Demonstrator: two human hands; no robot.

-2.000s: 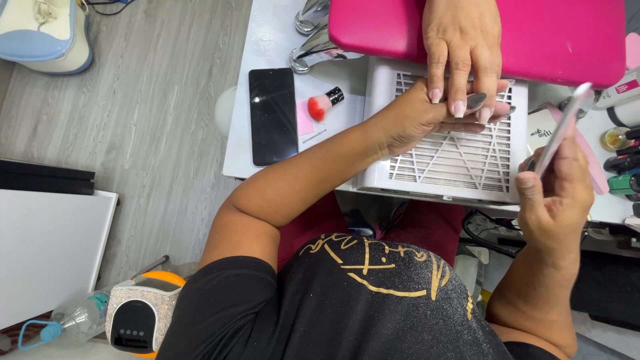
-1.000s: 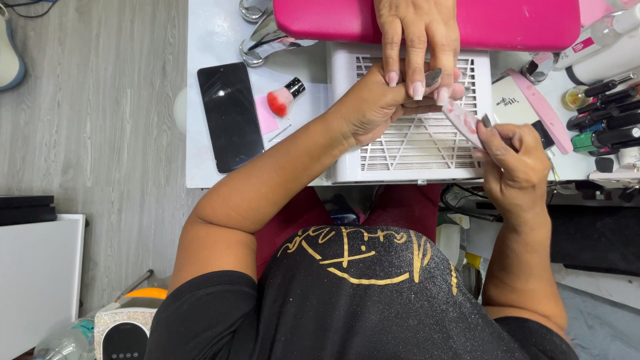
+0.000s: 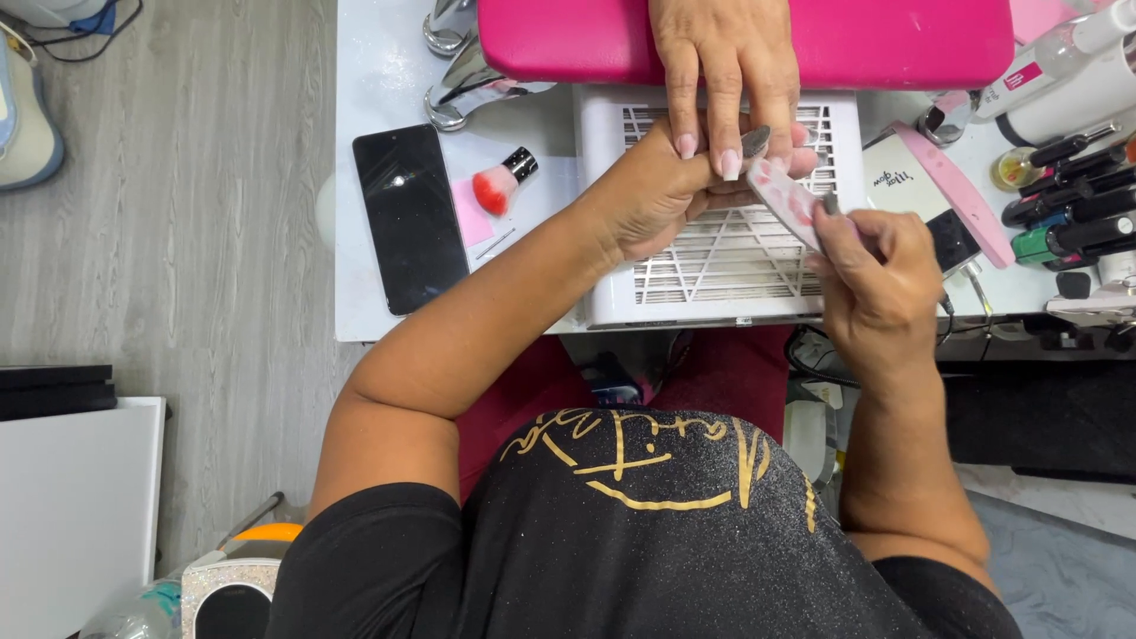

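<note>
Over a white nail dust collector (image 3: 719, 284) with a slatted grille, my left hand (image 3: 661, 191) holds the fingers of another person's hand (image 3: 728, 62) from below. That hand rests palm down over a pink padded armrest (image 3: 568, 44), and its nails are long and pale. My right hand (image 3: 879, 275) grips a pink-and-white nail file (image 3: 785, 202) between thumb and fingers. The file's far end is at the other person's fingertips; whether it touches a nail cannot be told. Dark nails show on both my thumbs.
Left of the dust collector lie a black phone (image 3: 411, 217), a red-and-white powder brush (image 3: 503, 184) and a pink paper (image 3: 470, 213). On the right are a pink curved file (image 3: 954, 191), a white nail device (image 3: 914, 182), several polish bottles (image 3: 1074, 238) and a spray bottle (image 3: 1047, 67).
The file in my right hand was upright and apart from the other person's fingers two seconds ago; it has come left to their fingertips. My left hand keeps its hold. The view has shifted.
</note>
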